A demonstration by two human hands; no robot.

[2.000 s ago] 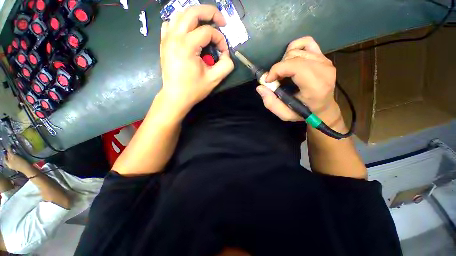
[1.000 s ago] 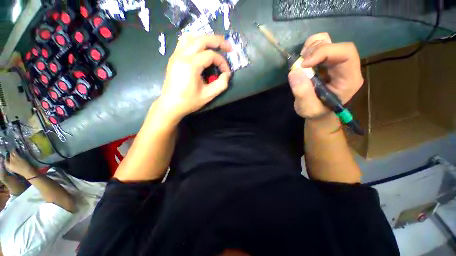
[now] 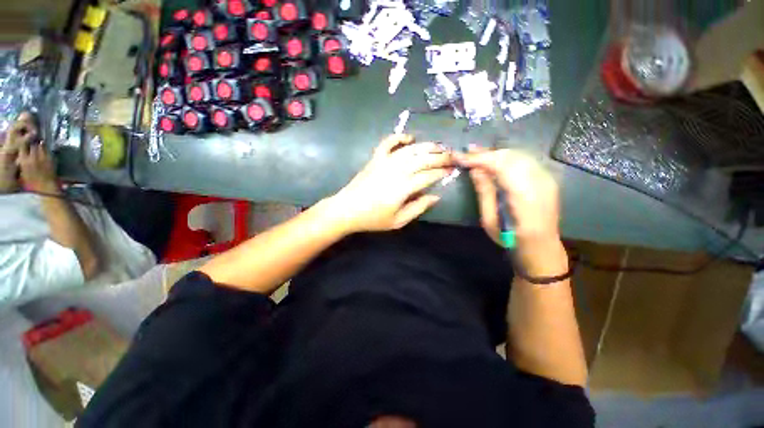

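My left hand (image 3: 398, 185) is over the green mat, its fingertips meeting those of my right hand. My right hand (image 3: 528, 196) is blurred and holds the soldering iron (image 3: 508, 237), whose green band and dark handle show below the fingers; its tip is not visible. A small dark thing and a white bit (image 3: 451, 176) show at the meeting fingertips; I cannot tell which hand holds them. White and blue circuit boards (image 3: 478, 94) lie in a heap beyond my hands. Black housings with red faces (image 3: 224, 89) are grouped at the left.
Small white pieces (image 3: 381, 33) are heaped between housings and boards. A dark tray with silvery specks (image 3: 616, 149) and a red-rimmed round item (image 3: 658, 63) are at the right. A cardboard box (image 3: 653, 318) is below right. Another person's hands (image 3: 29, 159) are at far left.
The view has shifted, showing more of the bench's right side. My hands have come together at the fingertips, and the iron has tucked back in my right hand. The red-faced housing no longer shows in my left hand.
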